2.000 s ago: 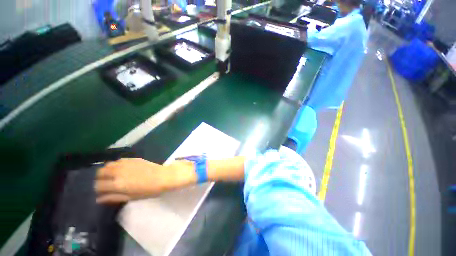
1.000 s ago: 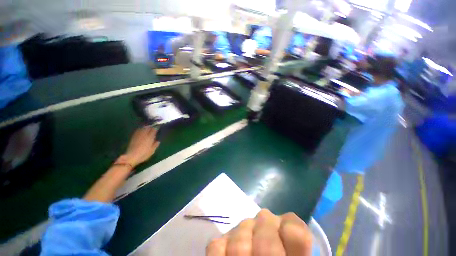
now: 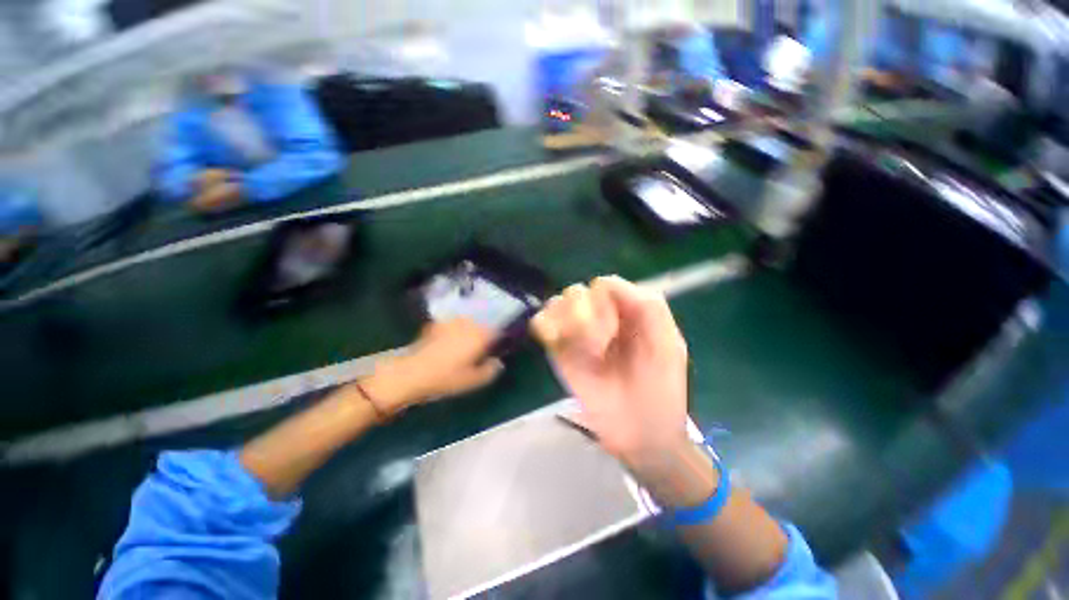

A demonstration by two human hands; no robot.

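Note:
A black tray (image 3: 536, 281) with a bright white panel (image 3: 475, 302) in it lies on the green conveyor in front of me. My left hand (image 3: 440, 361) is at the tray's near edge, overlapping the panel's lower part; blur hides whether its fingers grip. My right hand (image 3: 615, 363) is raised with curled fingers at the tray's right corner; its fingertips are unclear and contact cannot be told. A white sheet (image 3: 516, 504) lies on the bench below my hands. Dark tweezers (image 3: 577, 427) on it are partly hidden behind my right hand.
More black trays with panels lie on the conveyor, one at left (image 3: 307, 258) and one at right (image 3: 671, 199). A white rail (image 3: 235, 404) borders the belt. A tall black tray stack (image 3: 914, 264) stands at right by a post. A person (image 3: 264, 141) in blue sits across.
The view has swung left. My right hand has gone from over the sheet to beside the tray. My left hand is still at a tray on the belt. The earlier dark tray on the bench is out of view.

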